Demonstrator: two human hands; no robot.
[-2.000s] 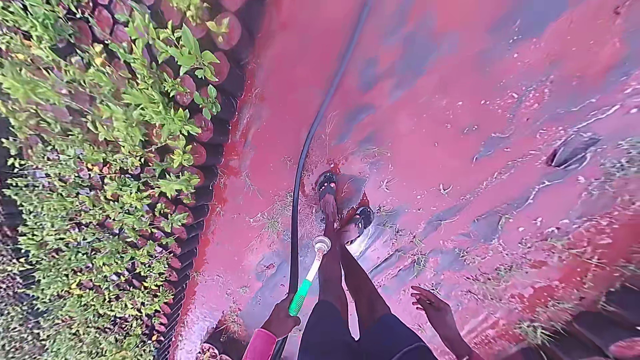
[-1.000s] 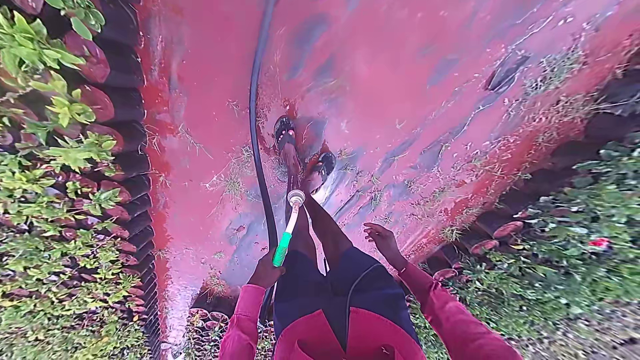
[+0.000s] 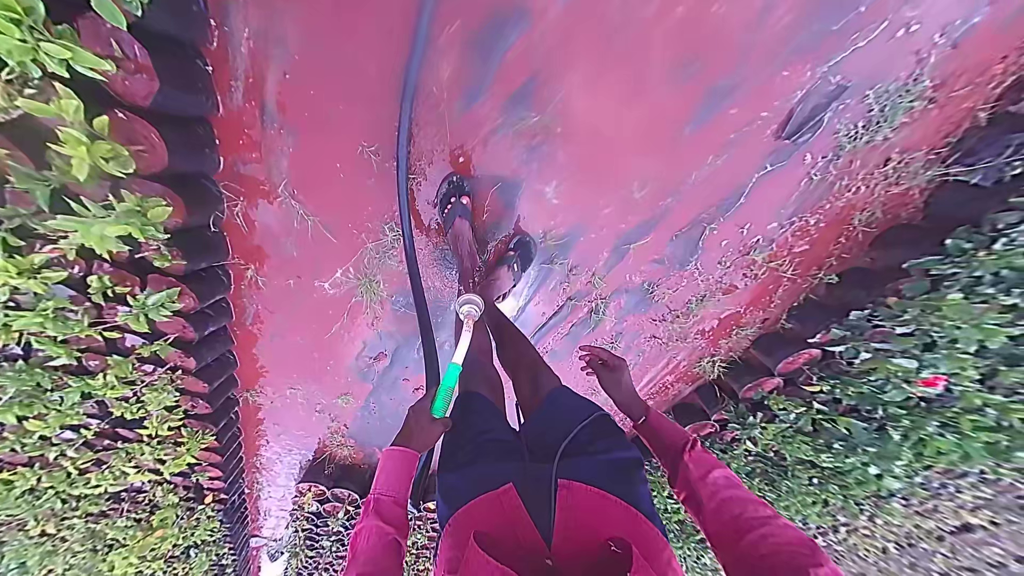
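Note:
My left hand (image 3: 421, 426) is closed around the green grip of a watering wand (image 3: 446, 390). The wand's pale shaft points forward over my shins and ends in a round metallic spray head (image 3: 469, 306). Just left of my legs a dark hose (image 3: 407, 160) runs along the ground and passes behind my left hand. My right hand (image 3: 610, 374) hangs in the air right of my knees, fingers loosely apart, holding nothing. Whether water leaves the spray head I cannot tell.
Rows of black nursery bags with leafy plants (image 3: 104, 320) line the left side. More plants (image 3: 880, 376) stand at the right, one with a red flower (image 3: 932, 383). Reddish wet ground (image 3: 624, 104) with grass tufts lies between. Small soil-filled bags (image 3: 340, 498) stand at lower left.
The view has shifted, bringing the right-hand plants and more of my body into sight. My left hand keeps its grip on the wand; my right hand stays free.

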